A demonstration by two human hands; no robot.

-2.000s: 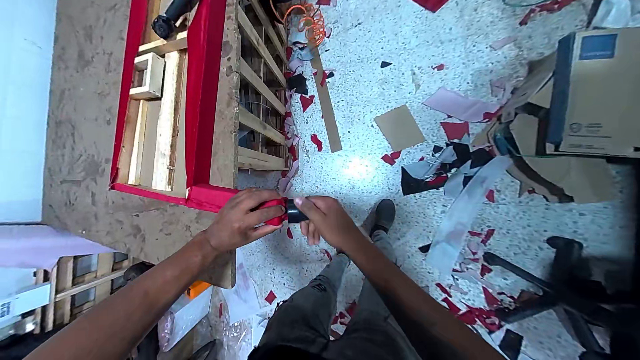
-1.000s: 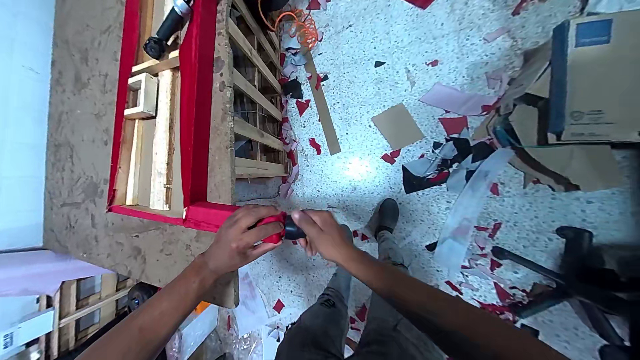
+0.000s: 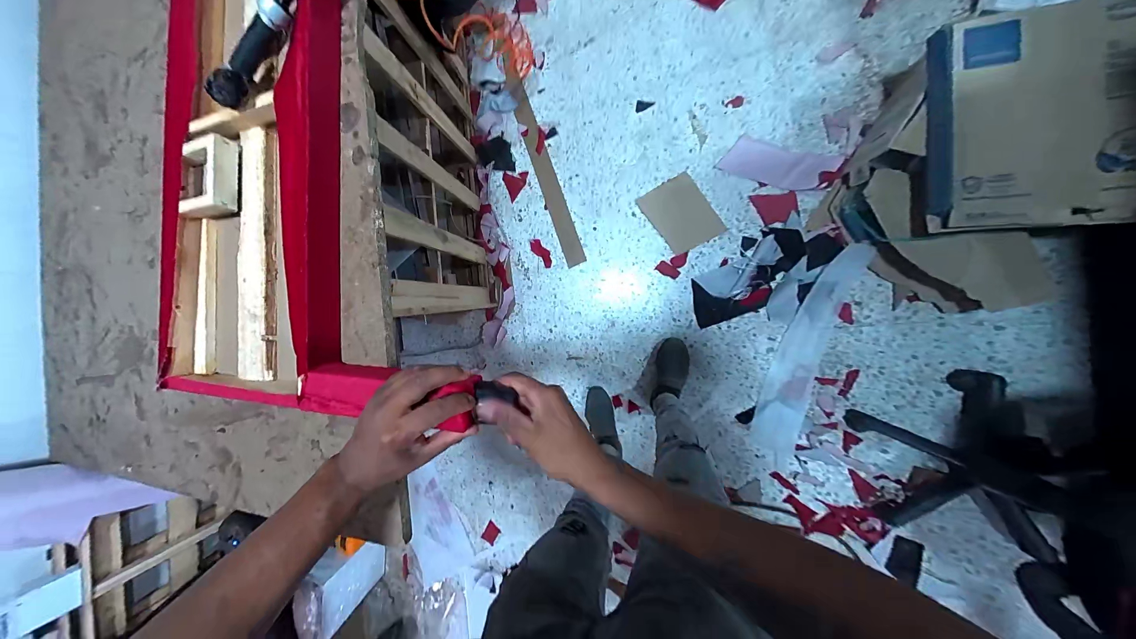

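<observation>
A wooden frame covered in red fabric (image 3: 321,195) lies on the worn workbench (image 3: 98,266), with a narrow red-covered arm reaching past the bench edge. My left hand (image 3: 397,428) grips the end of that arm, fingers curled over the red fabric. Against the same end, my right hand (image 3: 541,424) holds a small black object (image 3: 494,401), partly hidden by my fingers, so its kind cannot be told. A black and silver air tool (image 3: 253,53) rests inside the frame at the upper left. A small wooden block frame (image 3: 211,176) sits below it.
Slatted wooden frames (image 3: 430,235) stand under the bench edge. An orange coiled hose (image 3: 501,40) lies at the top. Fabric and cardboard scraps (image 3: 681,213) litter the speckled floor. At the right are a cardboard box (image 3: 1021,133) and a black chair base (image 3: 967,470). Clear plastic wrap (image 3: 439,612) lies low down.
Both hands stay at the end of the red-covered arm. My right hand has turned a little, and the black object now shows pressed against the fabric end.
</observation>
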